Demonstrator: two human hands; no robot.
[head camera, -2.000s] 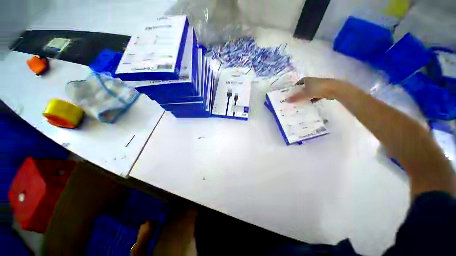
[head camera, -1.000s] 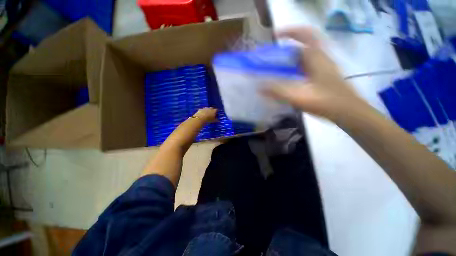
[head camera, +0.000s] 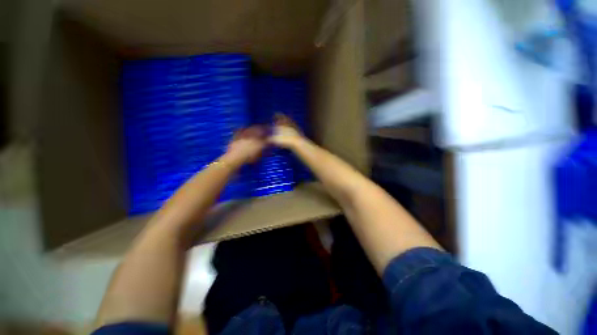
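A large open brown carton (head camera: 337, 98) lies in front of me. Tight rows of blue retail boxes (head camera: 186, 118) fill its left and middle part, with a lower blue row at its right. My left hand (head camera: 250, 144) and my right hand (head camera: 285, 134) are close together inside the carton, over the right-hand row. Both hands are blurred. Whether either one holds a box cannot be told. Blue box edges show just below the hands.
The white tabletop (head camera: 488, 216) runs along the right, with blurred blue items (head camera: 573, 190) at its far right. Dark objects sit between the carton and the table. The carton's near flap edge lies under my forearms.
The view has moved closer over the carton. My right hand, which held white-and-blue boxes above the table edge, has moved into the carton beside my left hand.
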